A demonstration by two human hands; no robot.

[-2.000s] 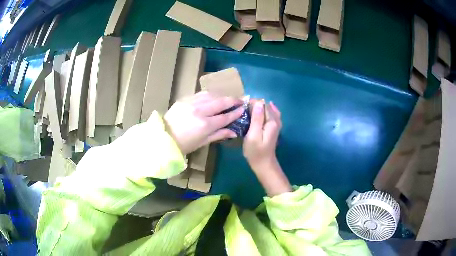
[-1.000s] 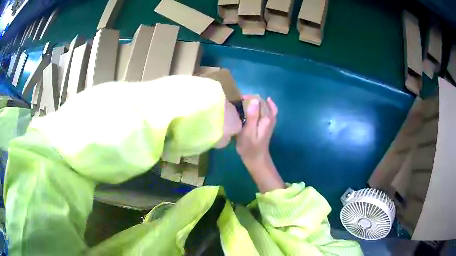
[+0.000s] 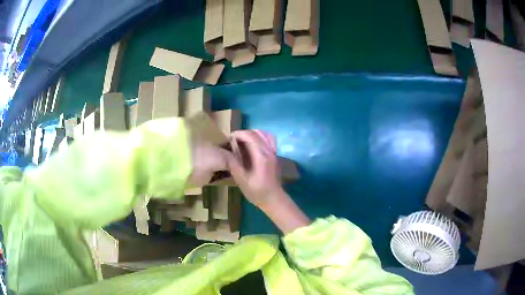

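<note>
A long brown box (image 3: 287, 171) lies across in front of me, its right end sticking out past my right hand. My right hand (image 3: 256, 167) grips it from above, fingers curled over the open mouth. My left hand (image 3: 208, 163) is blurred and closed around the mouth end, touching my right fingers. A brown flap (image 3: 206, 128) stands up beyond my left hand. No dark wrapped product can be made out; the inside of the mouth is mostly hidden by my fingers.
A pile of long boxes (image 3: 166, 97) lies on the blue-green bench (image 3: 345, 144) at left. Several boxes (image 3: 301, 26) lie on the green belt (image 3: 368, 34) beyond. A white fan (image 3: 425, 242) stands near right, beside a large side carton (image 3: 506, 155).
Both hands and the box have moved left in the view, and the box's right end now shows. The dark wrapped item seen between my hands is no longer visible. The view has shifted.
</note>
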